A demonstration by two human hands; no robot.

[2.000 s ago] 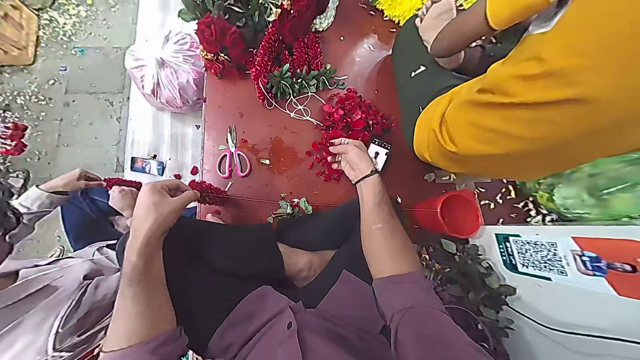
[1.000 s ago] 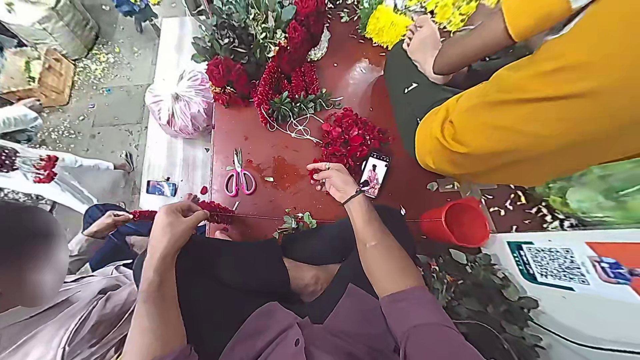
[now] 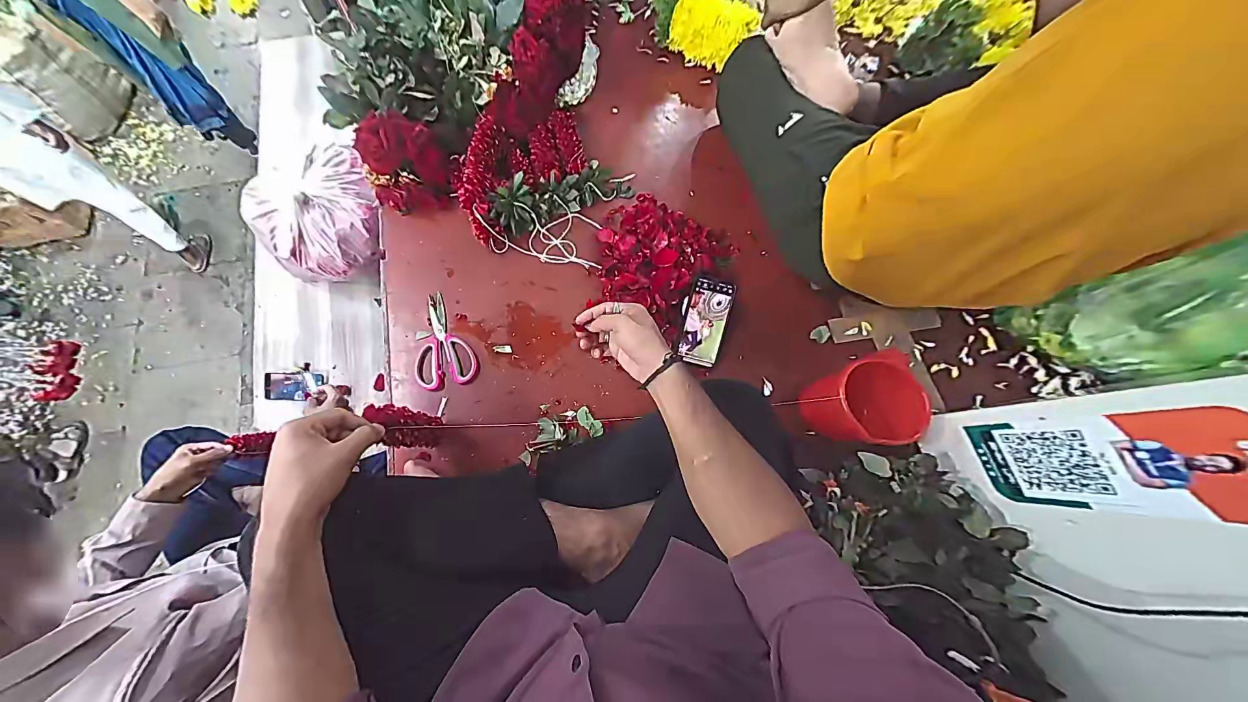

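My left hand (image 3: 327, 444) pinches the red petal garland (image 3: 405, 426) near its middle. A thin thread (image 3: 507, 425) runs from the garland rightward across my lap to the red plastic cup (image 3: 868, 398). Above the thread, beside the pile of red petals (image 3: 653, 253), is my right hand (image 3: 624, 336), its fingertips closed on a small red petal. A phone with a lit screen (image 3: 707, 320) lies just right of my right wrist. Scissors with pink handles (image 3: 447, 356) rest on the red surface between my hands, blades slightly apart.
Finished red garlands (image 3: 531, 146), red roses (image 3: 400, 156) and leafy stems (image 3: 409, 58) lie at the back. A tied plastic bag (image 3: 317, 210) sits at the left edge. One person in yellow sits at the right; another at the left has hands near the garland. Dark foliage (image 3: 897, 546) is at my right.
My right hand has lifted slightly off the petal pile's lower edge and turned, with fingers drawn together. The view has swung somewhat. A walking person's leg now shows farther into view at the upper left.
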